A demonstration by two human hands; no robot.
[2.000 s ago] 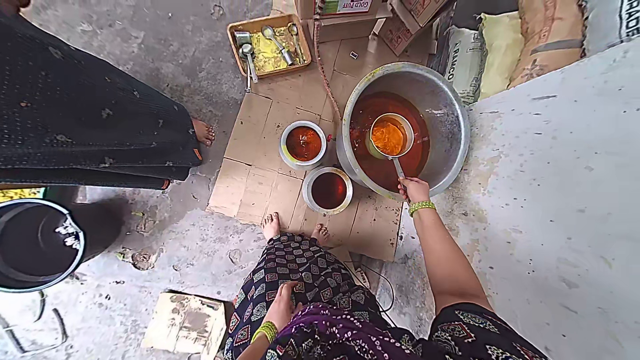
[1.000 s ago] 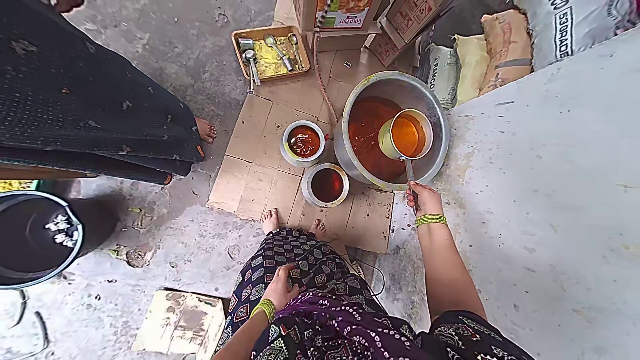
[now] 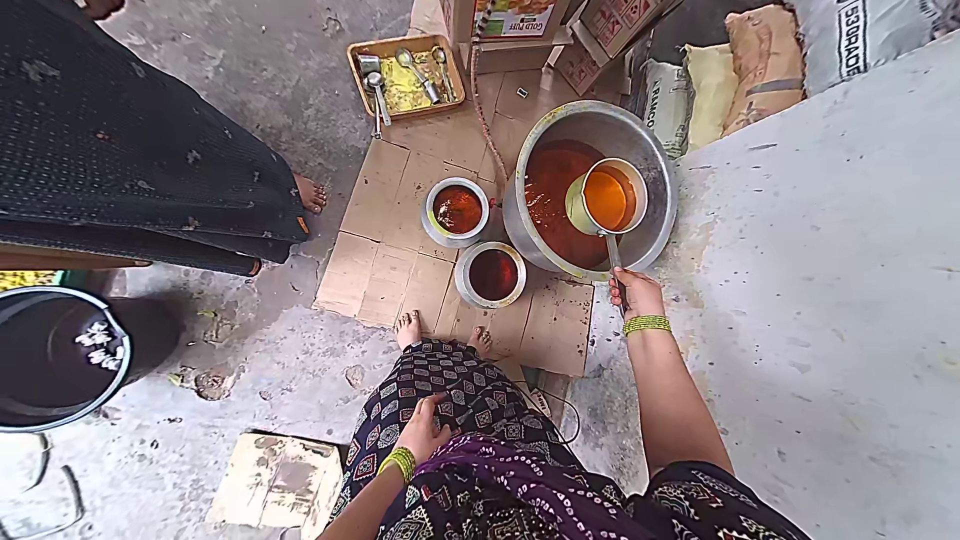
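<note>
My right hand [image 3: 636, 292] grips the handle of a metal dipper pan [image 3: 609, 198] with orange liquid in it. The pan is over the right part of a large metal pot [image 3: 657, 161], which holds red-orange liquid. My left hand [image 3: 424, 433] rests against the patterned skirt at my lap; whether it grips the cloth I cannot tell. Left of the big pot stand two small metal pots, one with glossy red liquid [image 3: 457, 210] and, nearer me, one with dark red liquid [image 3: 493, 274].
Flattened cardboard [image 3: 375, 270] lies under the pots. A tray [image 3: 439, 111] with spoons and ladles, cardboard boxes [image 3: 517, 19] and sacks [image 3: 765, 67] are behind. Another person's foot [image 3: 310, 193] and a dark bucket [image 3: 124, 352] are at left; a pale wall [image 3: 817, 285] is at right.
Two seconds ago the dipper was lower and further left over the big pot's liquid; my right hand has since moved it rightward, with orange liquid in it. My left hand stays at my lap.
</note>
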